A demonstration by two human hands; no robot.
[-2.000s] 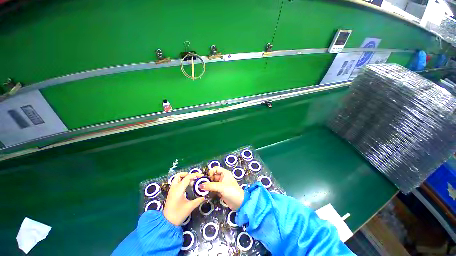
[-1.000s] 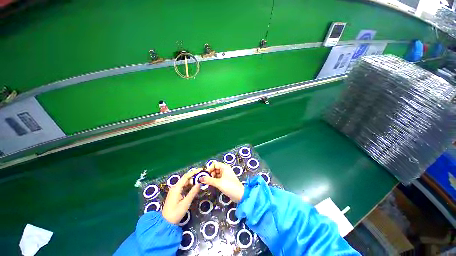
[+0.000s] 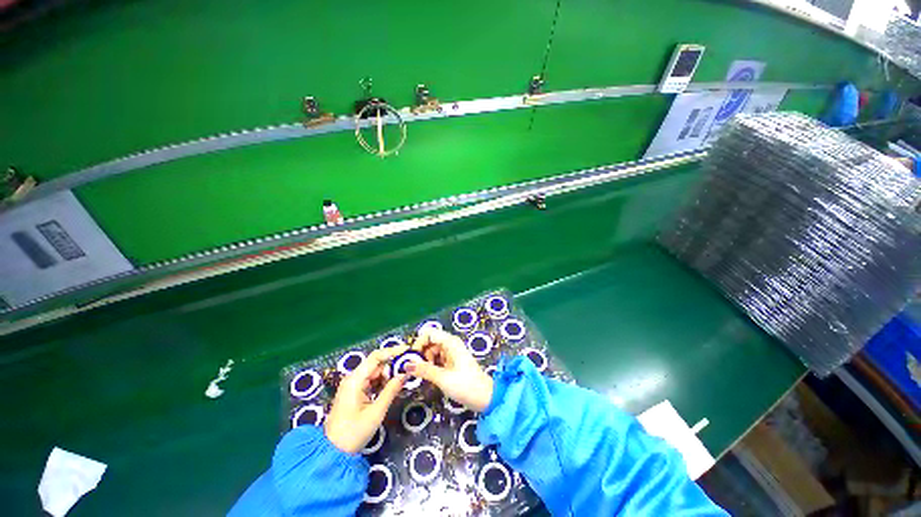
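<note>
A round unit [image 3: 408, 365] with a white ring and dark centre is held between the fingertips of both hands, just above the tray. My left hand [image 3: 361, 402] grips it from the left. My right hand [image 3: 454, 372] holds it from the right, with the thumb on its face. Both hands are bare below blue sleeves. The clear blister tray [image 3: 400, 454] lies under the hands on the green surface, with rows of similar ringed units in it. The hands and sleeves hide part of the tray. Small brown-gold bits show beside some units.
A tall pile of silvery blister trays [image 3: 793, 237] stands at the right. A white card [image 3: 675, 436] lies right of the tray. A paper scrap [image 3: 70, 480] and a whitish film scrap [image 3: 219, 379] lie to the left. Behind is a green panel with a metal rail [image 3: 252, 132].
The whitish film scrap has shifted left along the green surface, away from the tray. The unit has tilted in the fingertips since the earliest frame, and both hands still hold it.
</note>
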